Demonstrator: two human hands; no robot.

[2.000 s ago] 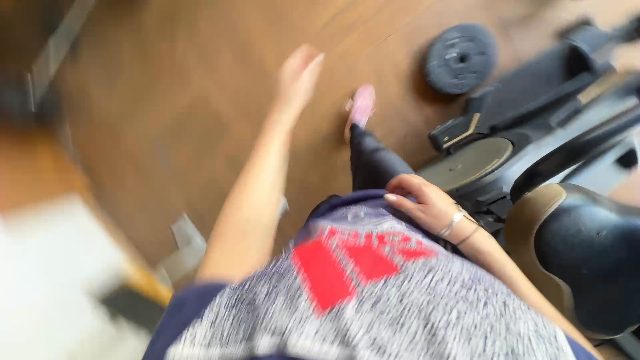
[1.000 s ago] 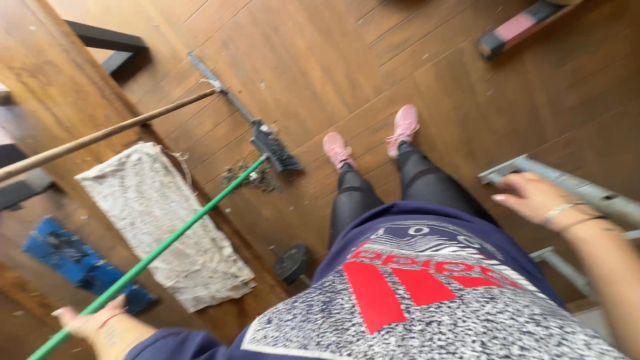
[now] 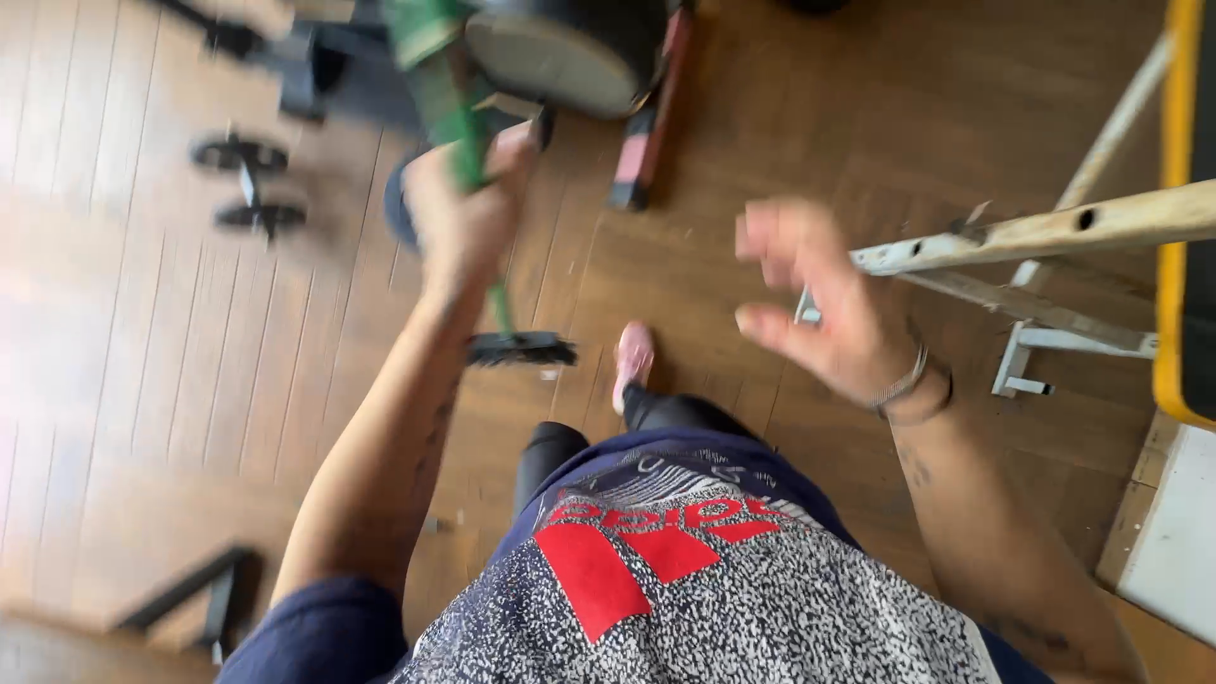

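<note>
My left hand [image 3: 465, 209] is closed around the green handle of a broom, whose upper end is blurred near the top of the view. The broom head [image 3: 522, 349], with dark bristles, rests low at the wooden floor, just left of my pink shoe [image 3: 634, 361]. Nothing is in my right hand [image 3: 822, 299]; its fingers are apart and it is raised over the floor, beside the end of a worn metal frame [image 3: 1035, 233]. A bracelet circles the right wrist.
A dumbbell [image 3: 249, 187] with black plates lies on the floor at the left. Exercise equipment with a red and black foot bar [image 3: 651, 123] stands at the top. A yellow-edged black board [image 3: 1175, 313] is at the right, and a dark metal leg [image 3: 223, 594] at lower left.
The view has swung a long way around the room. The green-handled broom stays in my left hand, now raised in front of me. My right hand has come away from the grey metal frame.
</note>
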